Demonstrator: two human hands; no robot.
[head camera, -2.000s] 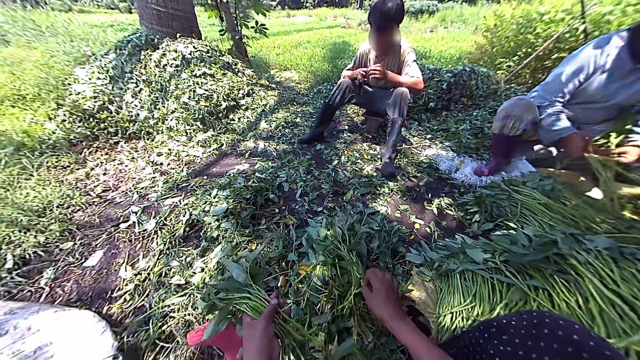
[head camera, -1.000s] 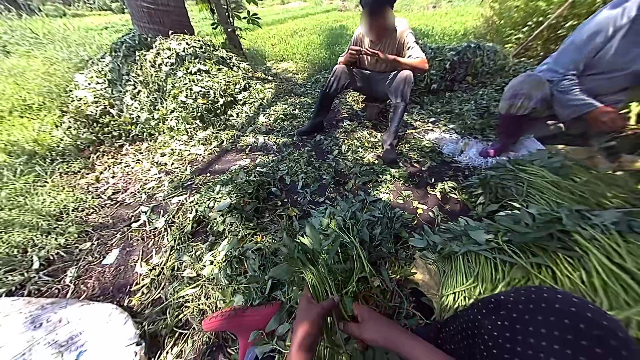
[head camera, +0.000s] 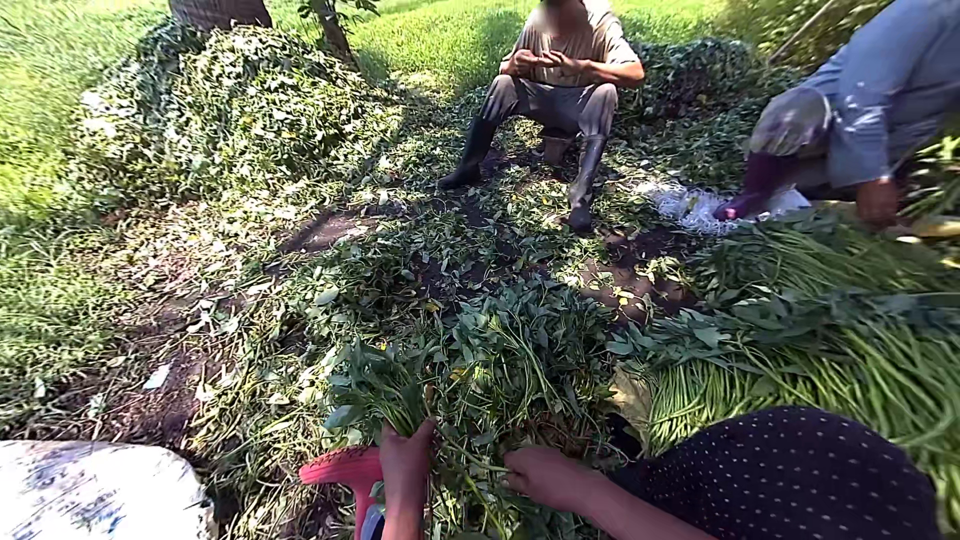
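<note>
My left hand (head camera: 406, 457) is closed around a small bunch of leafy green stems (head camera: 379, 390) at the lower centre, its leaves pointing up and away. To its right my right hand (head camera: 547, 474) has its fingers bent at a pale green stem (head camera: 472, 459) over the loose greens. A heap of leafy greens (head camera: 517, 352) lies just beyond both hands. Long-stemmed greens (head camera: 780, 390) lie in aligned rows at the right, beside my knee in dotted dark cloth (head camera: 795, 480).
A pink boot (head camera: 345, 466) is left of my left hand. A white sack (head camera: 97, 491) fills the lower left corner. A person in black boots (head camera: 559, 97) sits ahead; another in a blue shirt (head camera: 885, 97) bends at the right, near white strips (head camera: 694, 208). Cut leaves cover the ground.
My hands were close together on one bunch a second ago; they are now apart, the left with a bunch and the right lower over the greens. The view has shifted slightly.
</note>
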